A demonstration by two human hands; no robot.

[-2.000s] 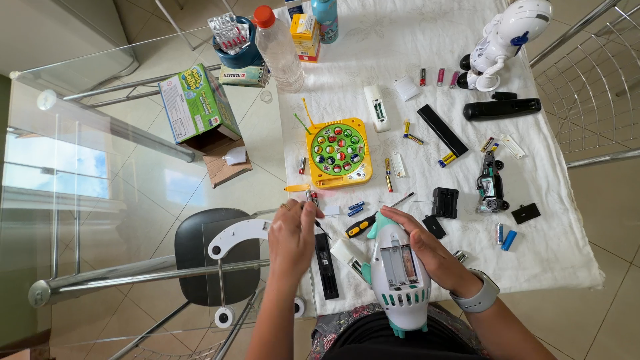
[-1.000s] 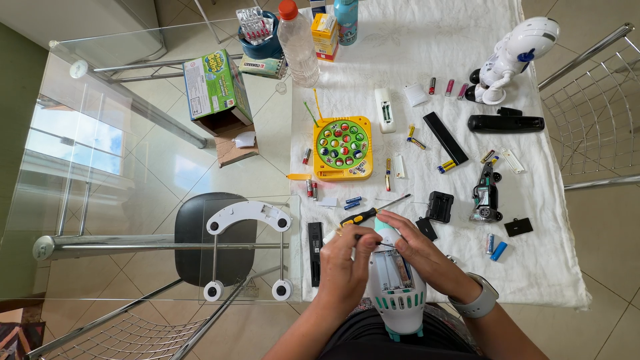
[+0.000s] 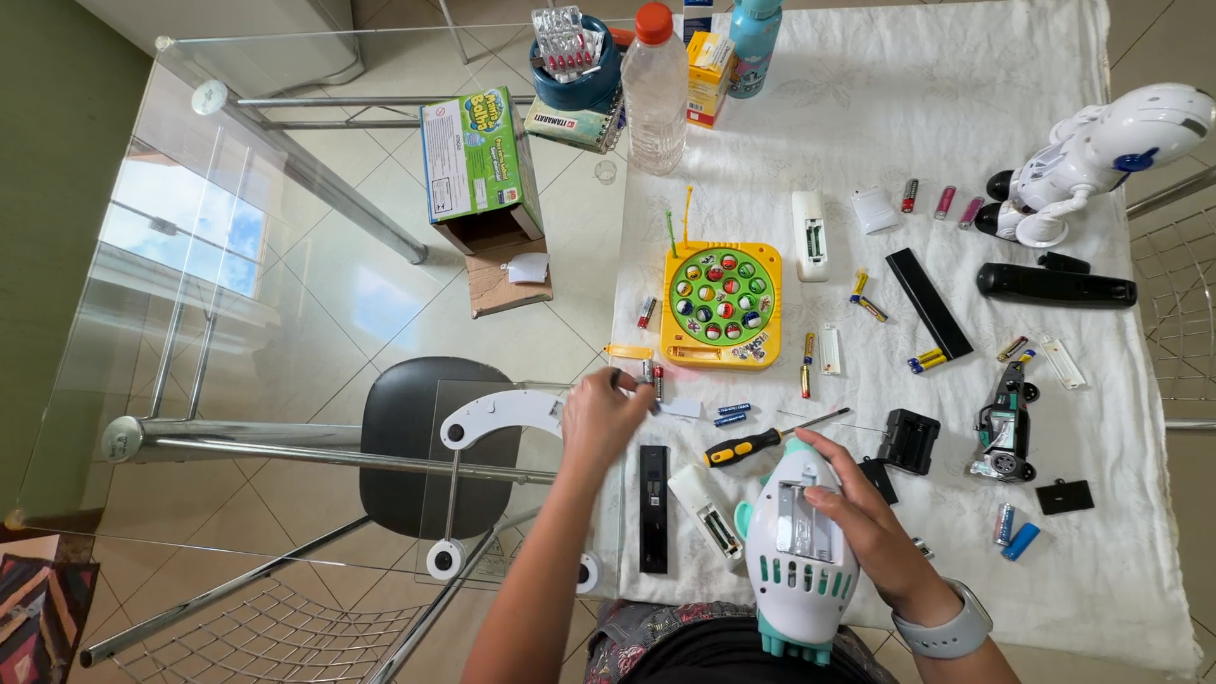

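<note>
My right hand [image 3: 860,518] holds a white and teal plastic toy [image 3: 798,560] upright near my lap, its battery compartment uncovered and the thumb at the compartment. My left hand [image 3: 608,413] is over the table's left part, beside loose batteries [image 3: 657,382]; its fingertips are pinched, with something small and dark at them that I cannot make out. A yellow and black screwdriver [image 3: 746,447] lies just beyond the toy. Left of the toy are a white remote control [image 3: 705,513] with its compartment bare and a black remote control [image 3: 654,508]. Two blue batteries [image 3: 731,415] lie above the screwdriver.
A yellow fishing game [image 3: 722,304], more remotes, a toy car [image 3: 1004,423], a black battery holder [image 3: 909,442] and a white toy robot [image 3: 1092,166] stand or lie on the white cloth. A plastic bottle [image 3: 655,104], an opened green box [image 3: 480,161] and a curved white part [image 3: 499,413] are farther left.
My left hand has moved from the toy's top, where it was a second ago, left toward the loose batteries. The right hand stays on the toy.
</note>
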